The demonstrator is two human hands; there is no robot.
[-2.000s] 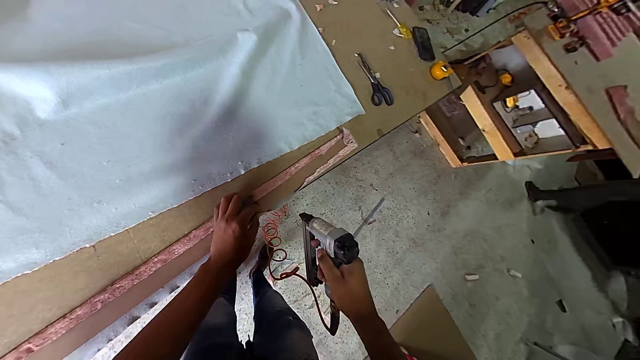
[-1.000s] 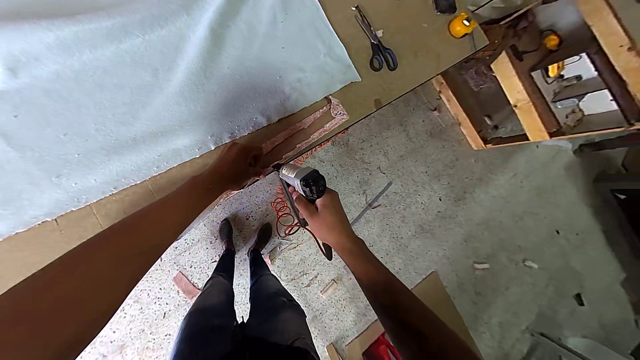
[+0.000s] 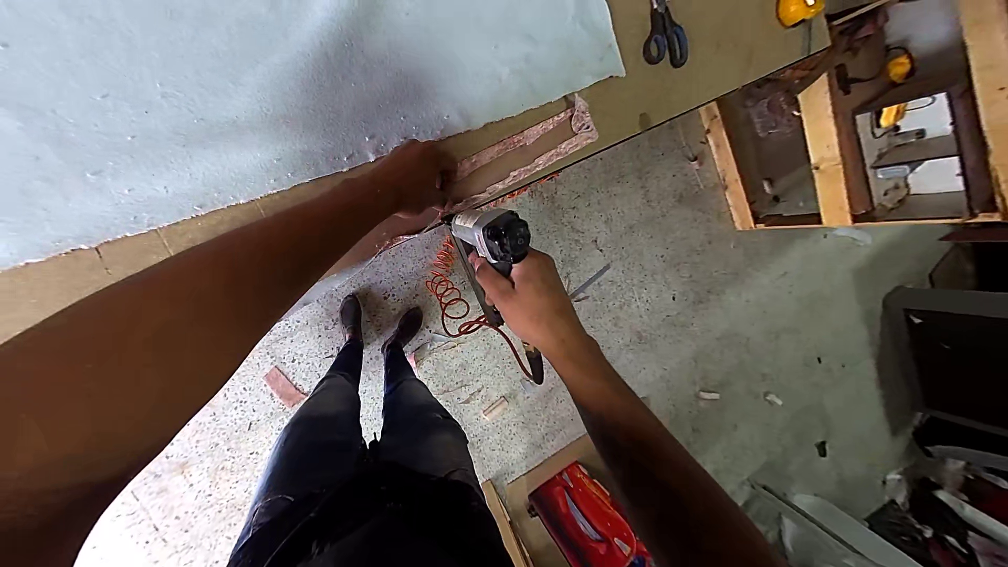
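My right hand (image 3: pixel 524 295) grips a pneumatic staple gun (image 3: pixel 490 235), its nose against the edge of the work at the table's front. A coiled red air hose (image 3: pixel 446 295) hangs behind the gun. Just left of the nose, my left hand (image 3: pixel 417 177) presses on the pink foam strip (image 3: pixel 516 144) at the edge; its fingertips are partly hidden. The strip bends back on itself near its right end. Pale blue-white fabric (image 3: pixel 236 94) covers much of the tabletop beyond my left hand.
Dark-handled scissors (image 3: pixel 665 39) lie on the brown tabletop (image 3: pixel 709 63). A wooden frame (image 3: pixel 825 150) stands at the upper right, near a yellow tool (image 3: pixel 799 9). Foam scraps (image 3: pixel 283 387) lie on the floor. A red printed box (image 3: pixel 587 516) is at the bottom, a dark object (image 3: pixel 957 346) at right.
The staple gun in my right hand has gone from hanging off the table to the edge of the work. My left hand has shifted right along the strip. The view has moved.
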